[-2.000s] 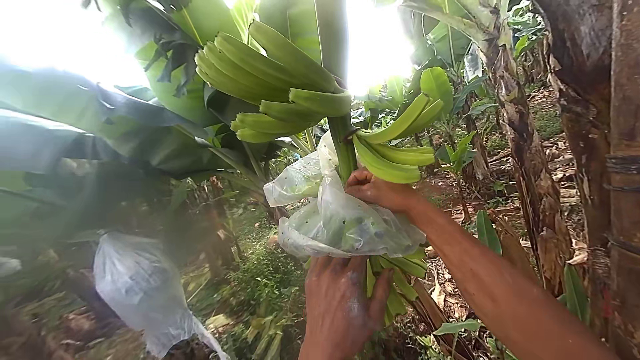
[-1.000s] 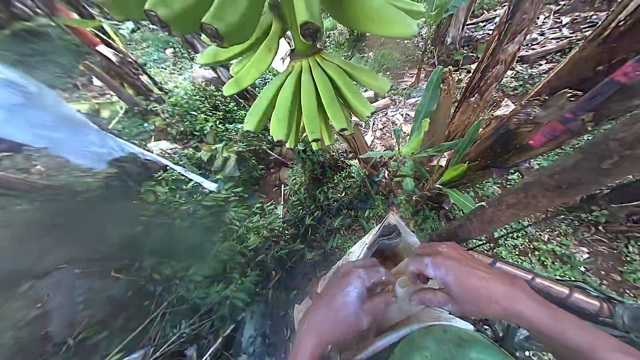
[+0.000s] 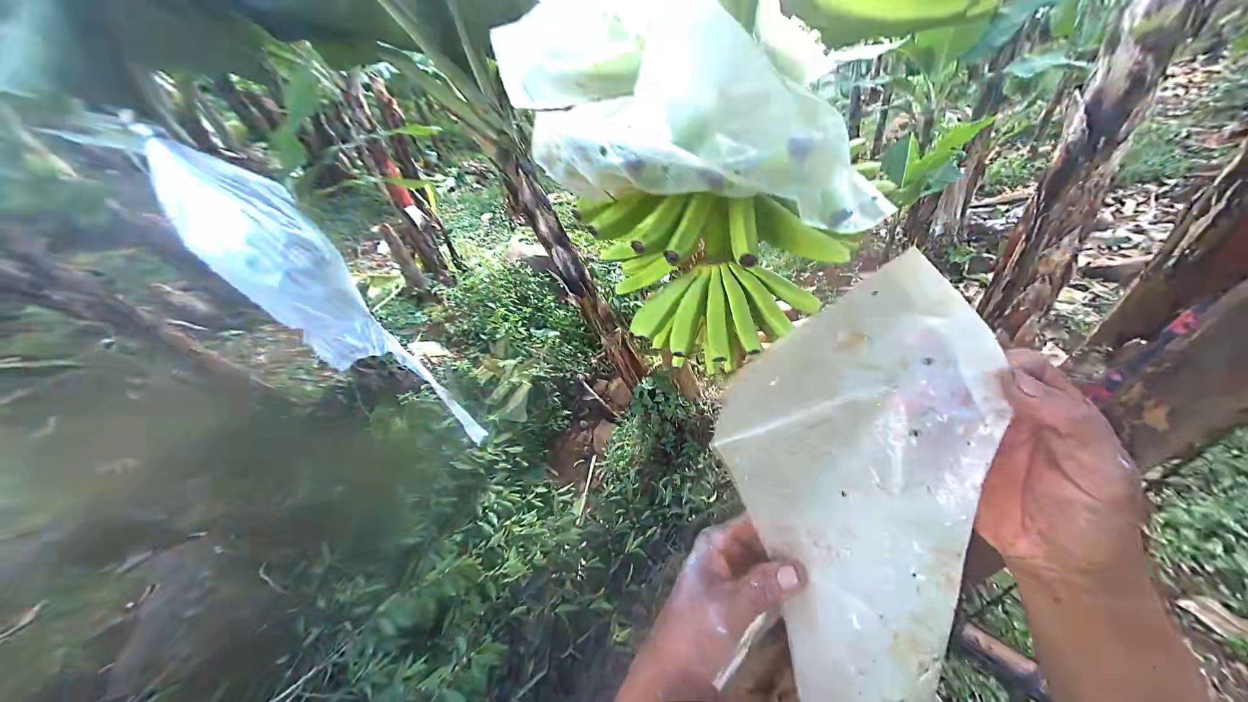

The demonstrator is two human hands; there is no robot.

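My left hand (image 3: 726,595) grips the left edge of a translucent, dirt-specked plastic sheet (image 3: 858,468), thumb on top. The sheet's right edge is in my right hand (image 3: 1063,468), whose fingertips are partly hidden behind it. Just beyond hangs a bunch of green bananas (image 3: 717,302), its upper part covered by a clear plastic bag (image 3: 702,127) with dark spots. The lower bananas stick out below the bag. A thin pale strip lies by my left hand; I cannot tell what it is.
At the left hangs another plastic-covered bunch (image 3: 263,244) with a twisted tail. Banana stems (image 3: 556,244) stand behind the bunch, and thick dry trunks (image 3: 1072,166) rise at the right. Low green plants (image 3: 468,546) cover the ground. A blurred patch lies at the lower left.
One second ago both hands were low at an open pouch; now they hold up a plastic sheet before the bananas. The view has tilted up since then.
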